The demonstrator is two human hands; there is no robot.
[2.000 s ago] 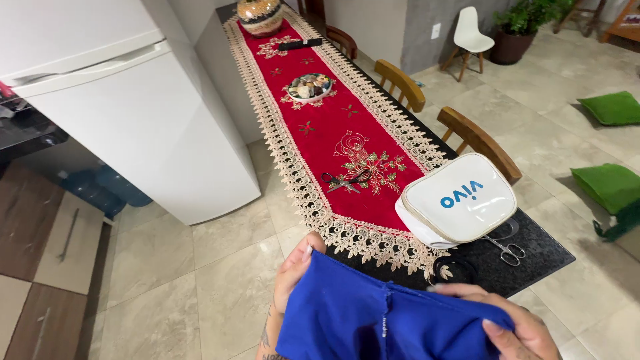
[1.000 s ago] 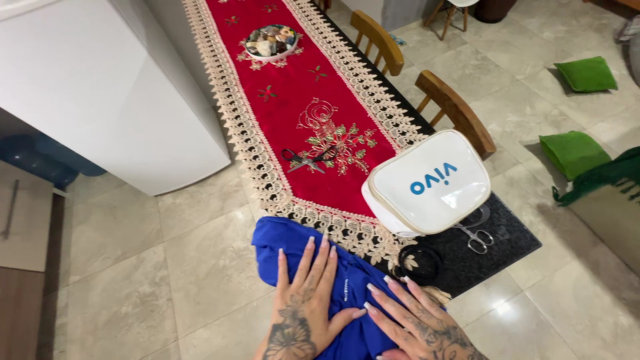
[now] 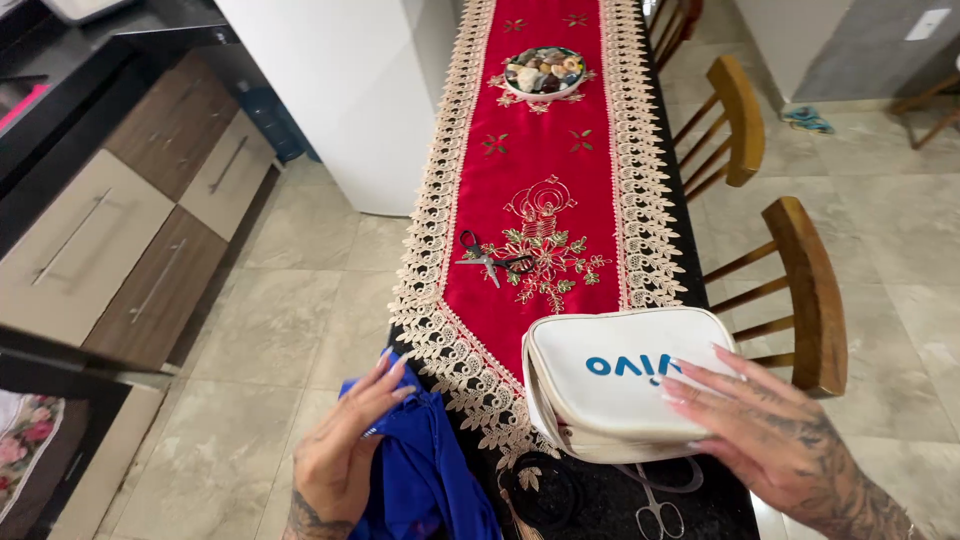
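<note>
My left hand (image 3: 341, 442) rests at the left edge of the blue cloth (image 3: 431, 480), fingers loosely bent; whether it grips the cloth is unclear. My right hand (image 3: 765, 427) lies with spread fingers on the lid of a white zippered case (image 3: 622, 382), which bears blue lettering. Under the case's near edge lie metal scissors (image 3: 658, 514), partly hidden. Beside them is a black coiled band or cord (image 3: 544, 491). Black-handled scissors (image 3: 491, 260) lie with parted blades on the red table runner (image 3: 540, 165), beyond the case.
The runner's lace border covers much of the black stone table (image 3: 694, 259). A bowl of stones (image 3: 544, 73) stands farther back. Wooden chairs (image 3: 810, 300) line the right side. A white refrigerator (image 3: 352, 90) and drawer cabinets (image 3: 90, 247) stand at the left.
My right hand has moved from the blue cloth to the white case. The cloth, spread under both hands one second ago, is now bunched beside my left hand. The view has shifted.
</note>
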